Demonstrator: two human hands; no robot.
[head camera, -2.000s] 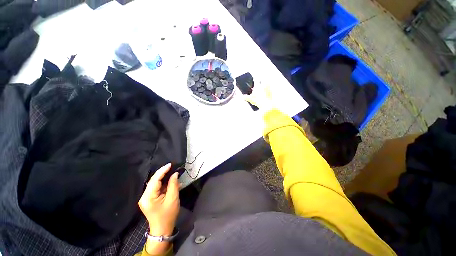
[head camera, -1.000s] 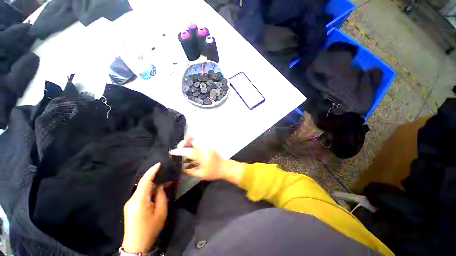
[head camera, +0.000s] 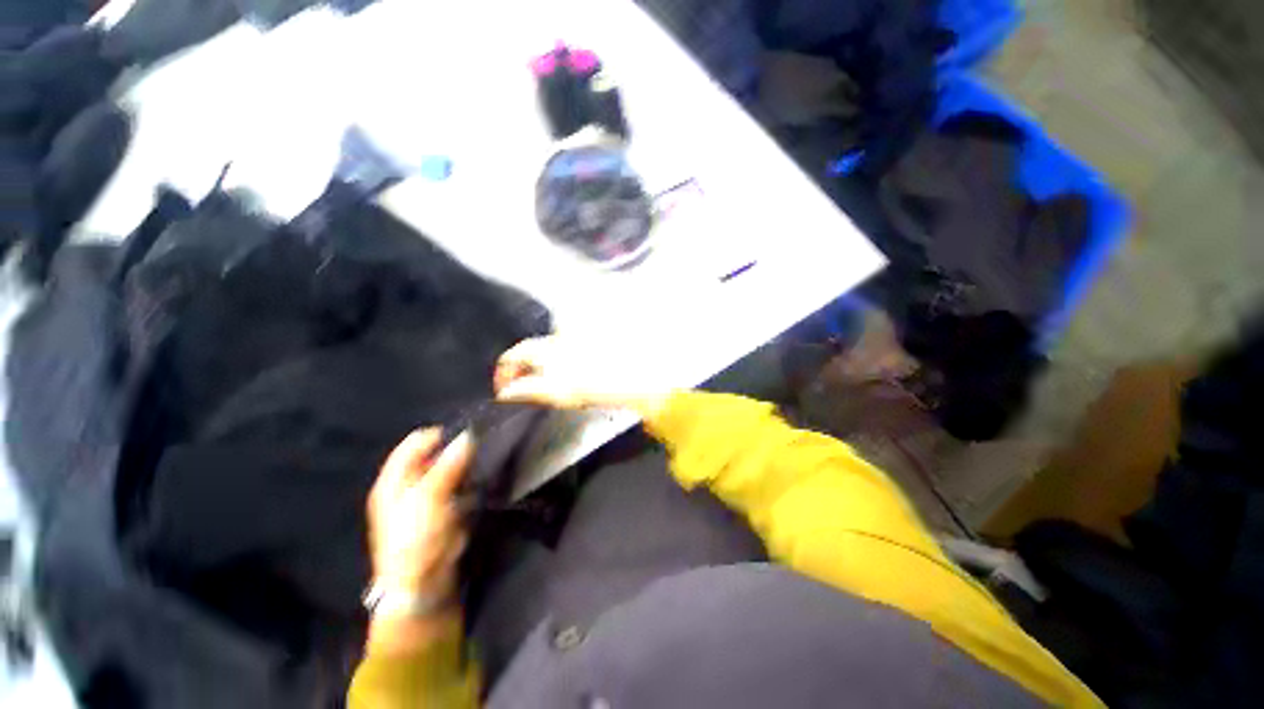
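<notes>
The view is blurred. A large dark garment is heaped over the left of the white table and its near edge. My left hand, with a band at the wrist, has its fingers closed on the garment's right edge. My right hand, in a yellow sleeve, is just above and right of it, its curled fingertips on the same dark edge. Cloth lies between the two hands. No needle, thread or button can be made out at the fingers.
On the white table are a round bowl of dark buttons, dark thread cones with pink tops, and a faint phone outline. Blue crates with dark garments stand right. More dark cloth lies far left.
My right hand came back from beside the bowl to the garment edge, and has since moved slightly up, away from my left hand. The phone, first covered, came into view. The camera view has shifted.
</notes>
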